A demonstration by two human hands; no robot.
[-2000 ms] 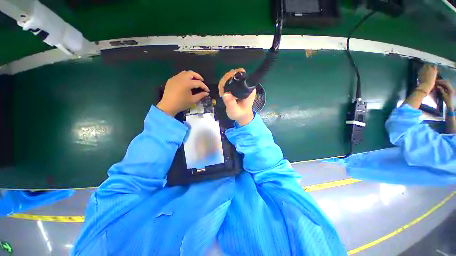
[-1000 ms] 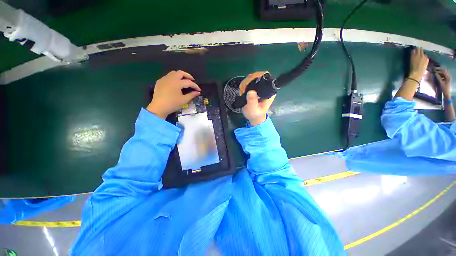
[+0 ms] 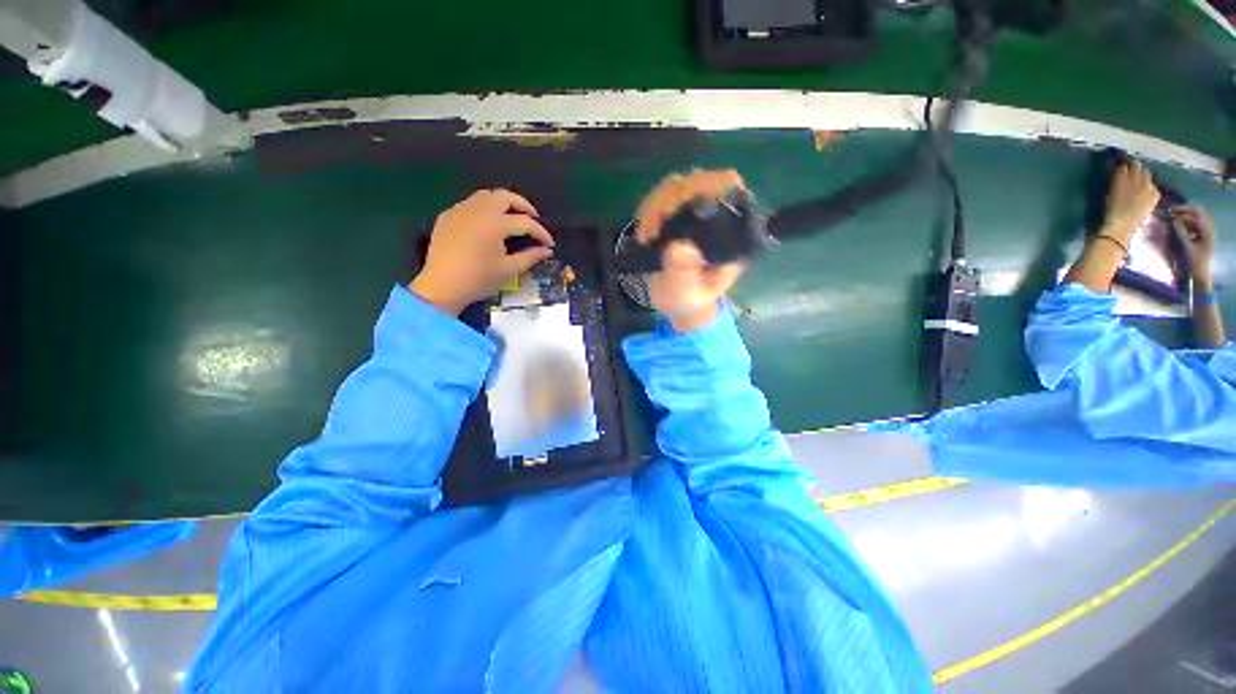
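Note:
The opened tablet unit (image 3: 542, 380) lies in the black fixture tray (image 3: 617, 393) in front of me, its large silver-white battery toward me. The circuit board (image 3: 549, 282) with yellow spots is at its far end. My left hand (image 3: 477, 252) rests over the far left corner, thumb and fingertips together at the board; I cannot tell if they hold a screw. My right hand (image 3: 691, 258), blurred, grips the black electric screwdriver (image 3: 718, 228) right of the tray. The round screw dish (image 3: 633, 266) shows partly behind that hand.
A blurred thick cord (image 3: 861, 201) runs right from the screwdriver. A black power controller (image 3: 953, 339) lies to the right. Beyond the worn white rail (image 3: 610, 111), another black tray (image 3: 786, 52) sits on the green conveyor. A person in blue (image 3: 1125, 359) works far right. A white arm (image 3: 122, 82) stands upper left.
My right hand with the screwdriver has moved right from the tray's far end to the screw dish, where it stays, now blurred. The cord has swung right. My left hand has stayed at the board.

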